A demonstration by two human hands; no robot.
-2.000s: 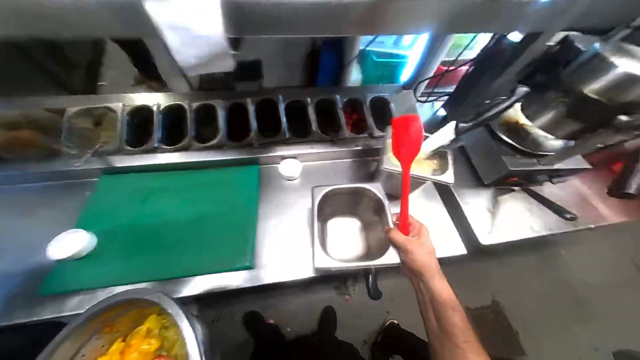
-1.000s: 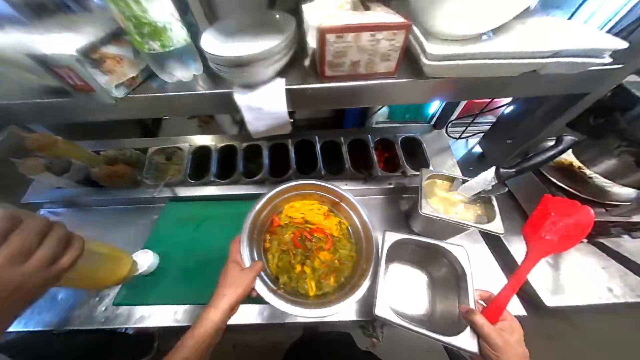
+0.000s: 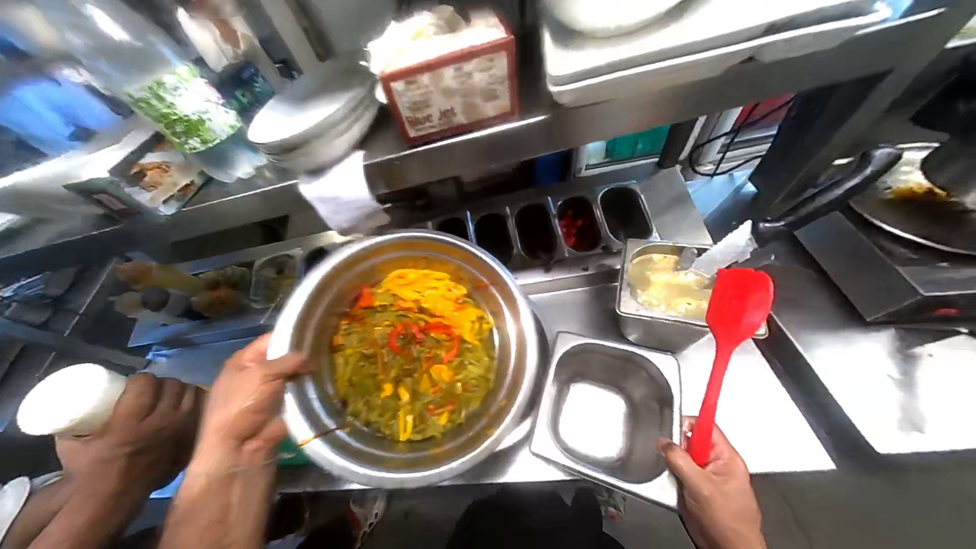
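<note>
My left hand (image 3: 248, 404) grips the rim of a large steel mixing bowl (image 3: 526, 366), raised over the counter and tilted a little. Sliced yellow and red peppers with green strips (image 3: 415, 351) lie in the bowl. To its right, my right hand (image 3: 713, 476) holds a red silicone spatula (image 3: 736, 305) upright, with the fingers also at the corner of a square steel pan (image 3: 560, 412). The pan holds no food. Behind it stands a steel container of pale yellow food (image 3: 663, 286) with a utensil in it.
At left a co-worker's hands (image 3: 130, 435) hold a white cup (image 3: 69, 400). A row of steel inserts (image 3: 537, 229) runs along the back. Overhead, a steel shelf (image 3: 473, 145) carries plates and a box. A frying pan (image 3: 915, 198) sits on the stove at right.
Two seconds ago the bowl stood at lower left; my left hand has since brought it beside the square pan. My right hand has gone from the spatula alone to the pan's corner too. The view has shifted.
</note>
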